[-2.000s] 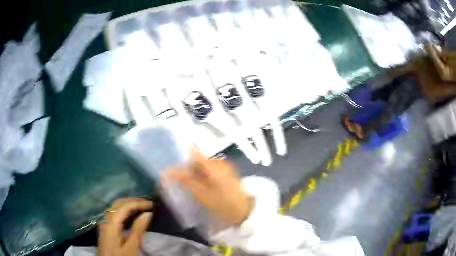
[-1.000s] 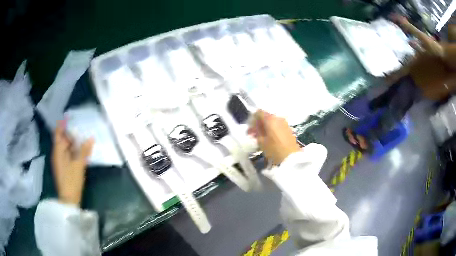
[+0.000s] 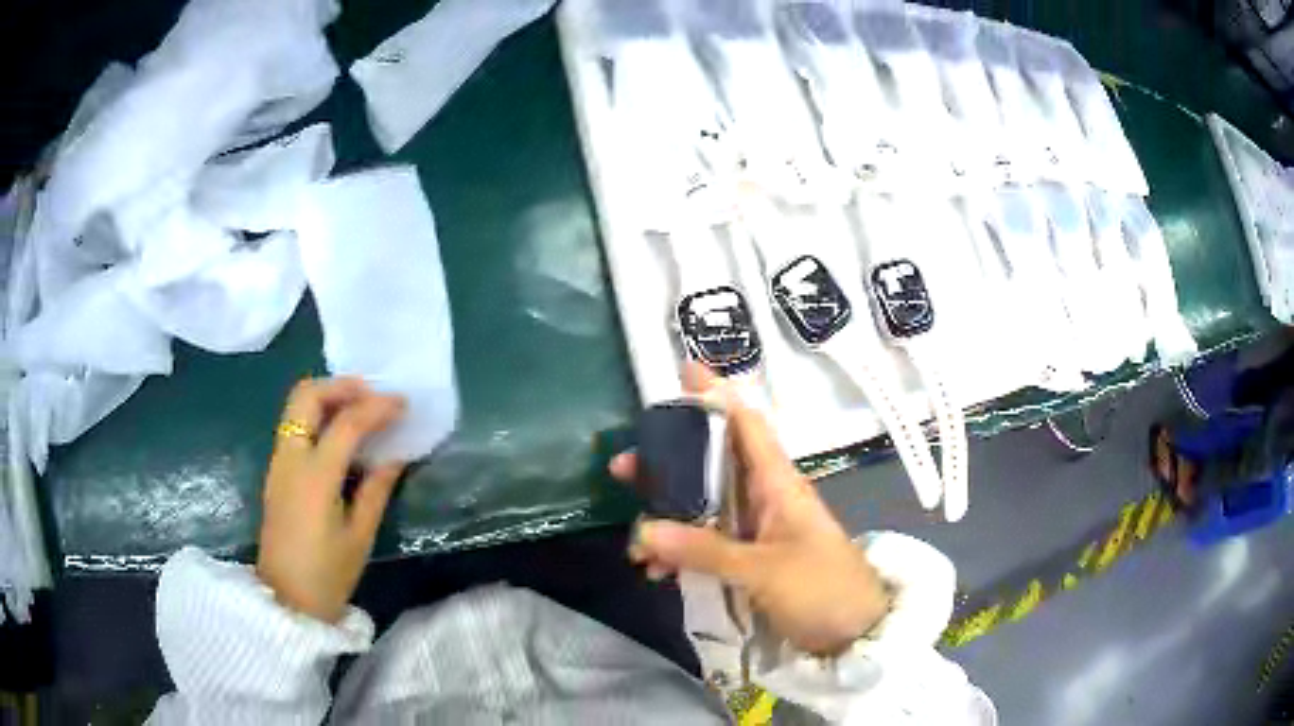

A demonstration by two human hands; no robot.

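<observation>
My right hand (image 3: 766,539) holds a smartwatch (image 3: 678,461) with a dark face and a pale case, its white strap hanging below, in front of the tray's near left corner. My left hand (image 3: 329,489) pinches the near end of a flat milky-white sleeve (image 3: 380,284) on the green mat. The white blister tray (image 3: 613,213) holds three bare smartwatches in its near row, one of them at its left end (image 3: 718,331). Two white straps (image 3: 897,426) hang over the near edge. White sleeves (image 3: 653,128) fill the back row and the near row's right part.
A heap of loose white sleeves (image 3: 213,213) lies at the left, and a single sleeve (image 3: 447,64) lies behind. Another white tray (image 3: 1263,213) is at the far right. A blue stool (image 3: 1249,504) and yellow-black floor tape (image 3: 1057,574) show at the lower right.
The tray now appears further right. My right hand has moved from the tray's near row to its near left corner and holds a watch. Three bare watches remain in the tray.
</observation>
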